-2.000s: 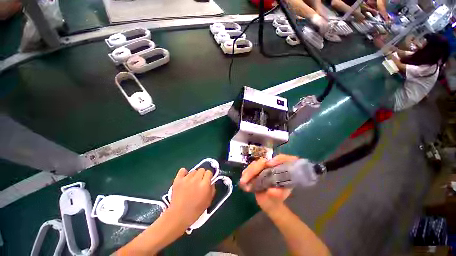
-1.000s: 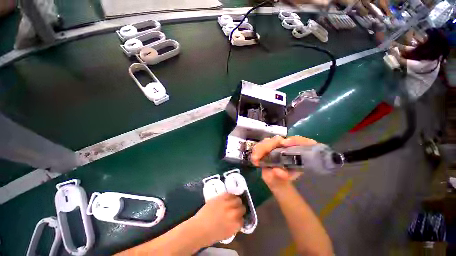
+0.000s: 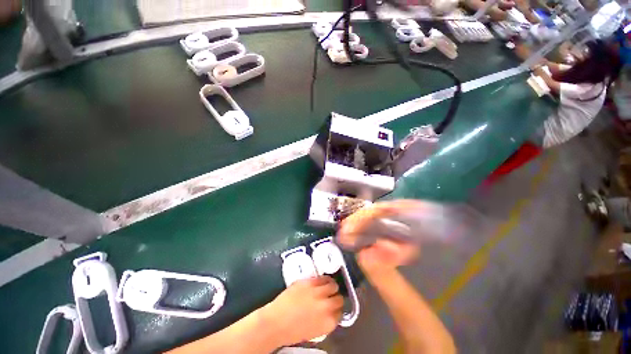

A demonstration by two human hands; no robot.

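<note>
My right hand (image 3: 384, 231) is closed around the electric screwdriver (image 3: 439, 225), both blurred, just in front of the screw feeder (image 3: 360, 155). The driver bit cannot be made out. My left hand (image 3: 310, 308) lies on one white loop-shaped housing (image 3: 297, 265) and grips it, its lower part hidden under the fingers. A second housing (image 3: 351, 297) lies against it on the right, its round end beside the first one's.
Several housings (image 3: 176, 294) lie at the lower left of the green bench. A pale rail (image 3: 221, 171) crosses it, with more housings (image 3: 225, 110) beyond. A thick black cable (image 3: 453, 104) loops behind the feeder. A person (image 3: 581, 104) sits at the right.
Since the first frame, my left hand and the two housings moved right and turned more upright. The screwdriver shifted right from its first position. The housings on the far belt moved right.
</note>
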